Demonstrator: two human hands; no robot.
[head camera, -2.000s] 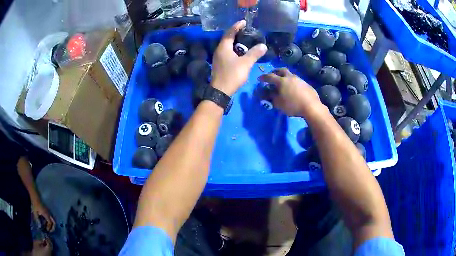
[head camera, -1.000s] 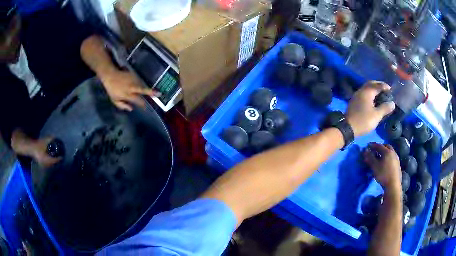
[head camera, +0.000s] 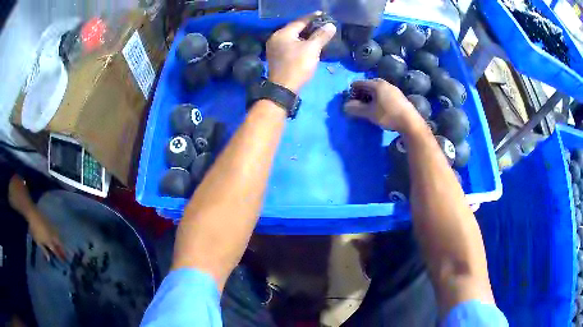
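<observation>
My left hand (head camera: 294, 54), with a black wrist strap, is at the far edge of the blue tray (head camera: 287, 211). Its thumb and fingers grip a black ball (head camera: 318, 25), partly hidden by the fingers. My right hand (head camera: 383, 105) is over the right middle of the tray. Its fingers are curled round something small and dark (head camera: 360, 96), too blurred to name. Several black balls, some with a white 8 mark, lie in the tray: a far-left group (head camera: 194, 46), a near-left group (head camera: 181, 151) and a right group (head camera: 452, 122).
A clear-grey block (head camera: 351, 11) stands at the tray's far edge. A cardboard box (head camera: 96, 121), white dish (head camera: 46, 96) and scale (head camera: 78, 165) are left. Another person's hand (head camera: 46, 233) is over a black tub (head camera: 96, 281). A raised blue tray (head camera: 511, 48) is upper right.
The view swung left to the tub, then returned to the tray. My left hand stays on a ball near the far edge. The other person's hand has moved from the scale to the tub.
</observation>
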